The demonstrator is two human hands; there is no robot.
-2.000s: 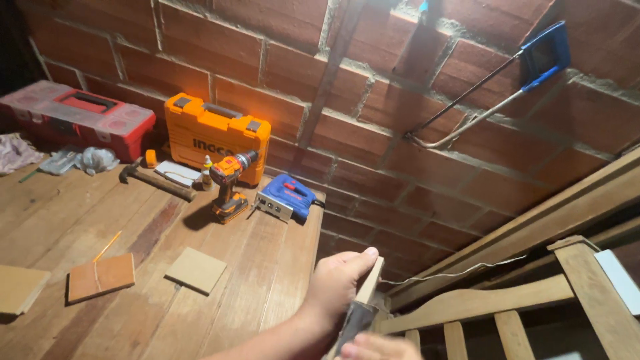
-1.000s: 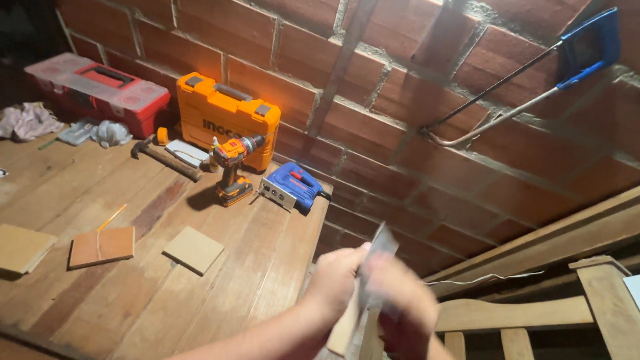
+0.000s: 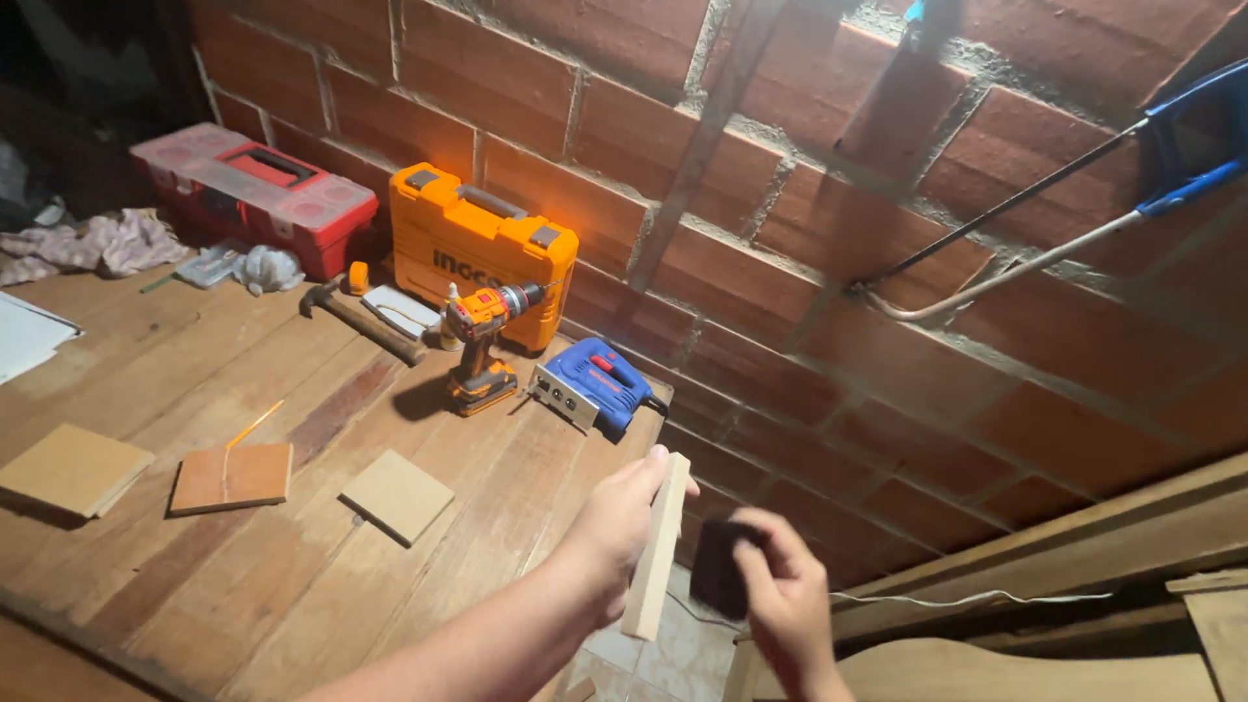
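My left hand (image 3: pixel 624 526) grips a pale wooden board (image 3: pixel 658 551), held on edge and tilted beyond the table's right side. My right hand (image 3: pixel 785 590) pinches a dark, thin sheet (image 3: pixel 723 567), probably sandpaper, a little to the right of the board and apart from it. On the wooden table (image 3: pixel 390 604), left of my left hand, lie a square pale board (image 3: pixel 398 495), a reddish-brown board (image 3: pixel 232 478) with a pencil (image 3: pixel 255 423) at its top edge, and stacked light brown boards (image 3: pixel 73 470).
Behind them stand a cordless drill (image 3: pixel 485 351), a blue jigsaw (image 3: pixel 595 385), a claw hammer (image 3: pixel 361 324), an orange case (image 3: pixel 483 249) and a red toolbox (image 3: pixel 258 200). A hacksaw (image 3: pixel 1033 244) hangs on the brick wall (image 3: pixel 624 127). Wooden furniture (image 3: pixel 1024 673) stands at lower right.
My right hand, at the board a second ago, is now apart from it on the right with the dark sheet. My left hand still holds the board.
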